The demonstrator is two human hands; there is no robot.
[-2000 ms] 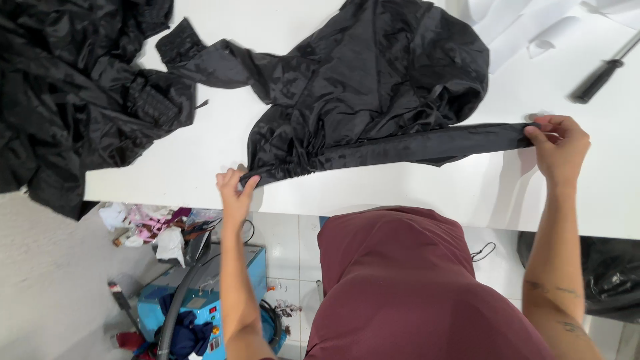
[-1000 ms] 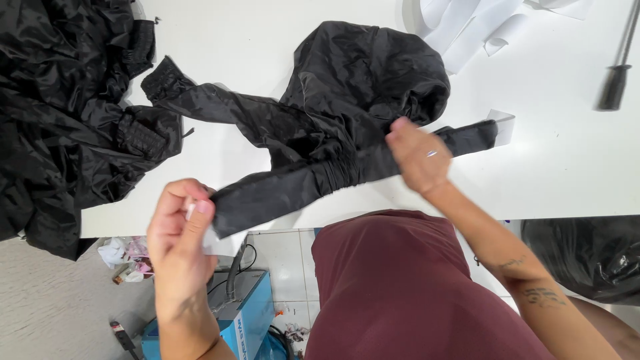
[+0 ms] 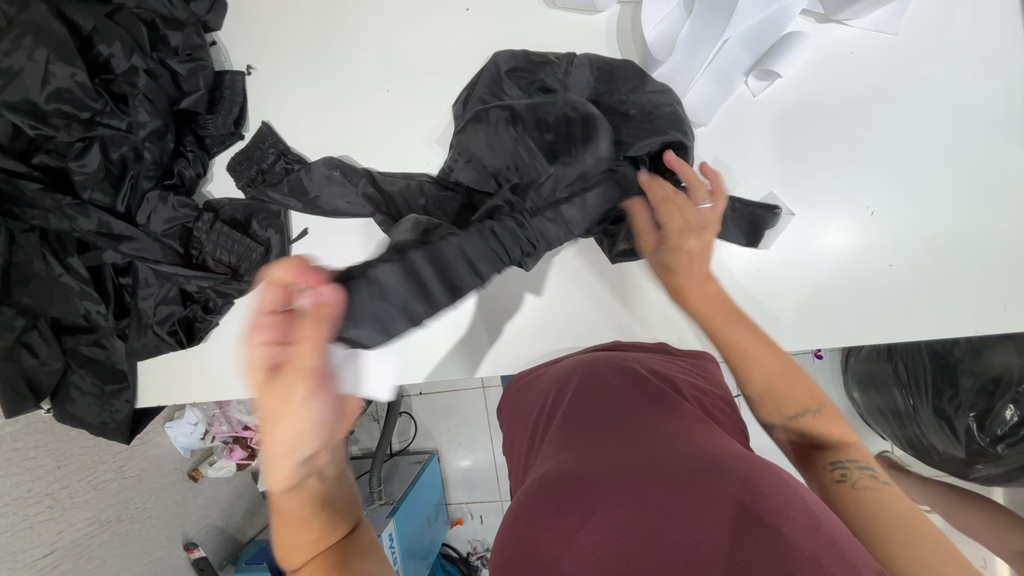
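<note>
A black, shiny fabric garment (image 3: 528,136) lies bunched on the white table, with a gathered cuff on the sleeve that points left. My left hand (image 3: 300,336), blurred, grips the left end of its long black band (image 3: 432,280) and holds it near the table's front edge. A white piece (image 3: 368,370) hangs from that end, below my fingers. My right hand (image 3: 680,216), a ring on one finger, rests fingers spread on the garment near the band's right part. Beyond that hand the band's other end (image 3: 748,222) shows, with a whitish translucent piece at its tip.
More black garments (image 3: 104,208) are heaped at the left and hang over the edge of the white table (image 3: 896,264). White strips (image 3: 720,40) lie at the top right. Below stand a blue machine (image 3: 416,496) with a hose and, at the right, a black plastic bag (image 3: 944,408).
My right hand has come off the band's right end, where it was two seconds ago, onto the garment. The band's left end, in my left hand, has come nearer to me.
</note>
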